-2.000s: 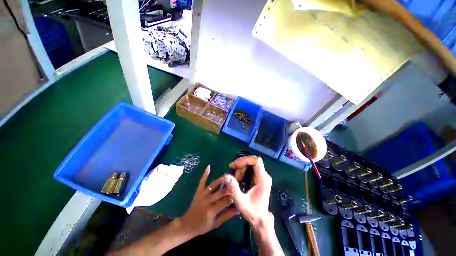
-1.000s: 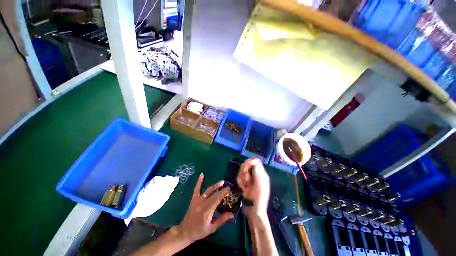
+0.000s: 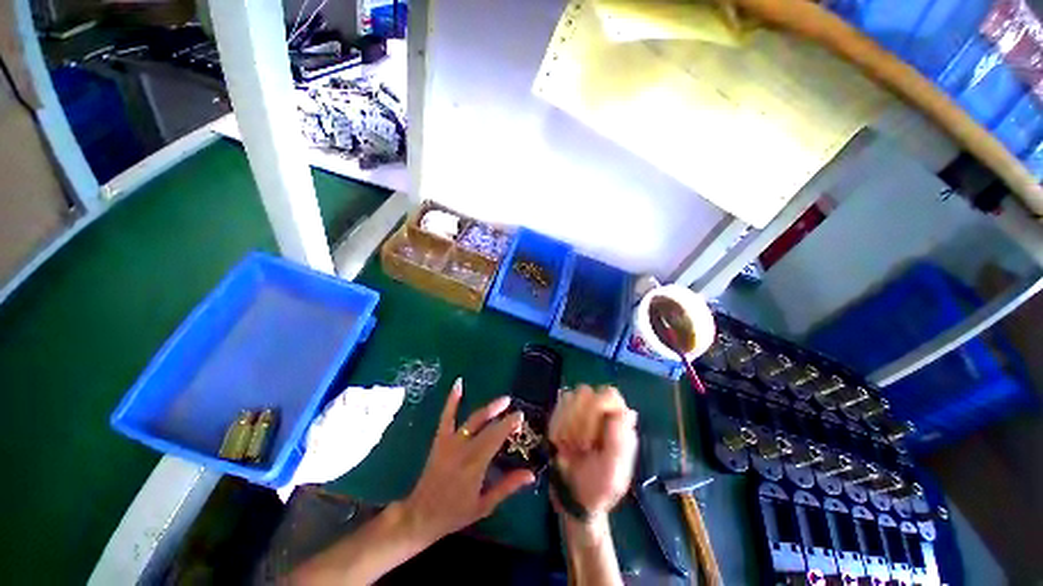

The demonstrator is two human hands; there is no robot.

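Note:
A long black lock housing (image 3: 538, 380) lies on the green mat in front of me, its far end showing. A small brass star-shaped part (image 3: 523, 442) sits in its near end. My left hand (image 3: 463, 464) has its fingers spread, with fingertips at the housing's left edge beside the brass part. My right hand (image 3: 595, 446) is curled like a fist at the housing's right side. A dark item shows under its lower edge; I cannot tell what it is or whether the hand grips it.
Blue tray (image 3: 137, 414) with brass cylinders and a white cloth (image 3: 349, 433) at left. Divided box (image 3: 430, 278), blue bins (image 3: 528, 277) and grease tub (image 3: 707, 332) behind. Silvery clips (image 3: 419, 375), dark pliers (image 3: 660, 527) and hammer (image 3: 700, 532) nearby. Rows of black housings (image 3: 789, 521) at right.
Two seconds ago both hands were together over dark parts. Now the housing lies between them with the brass part exposed. Since one second ago my right hand has moved down and closed into a fist shape.

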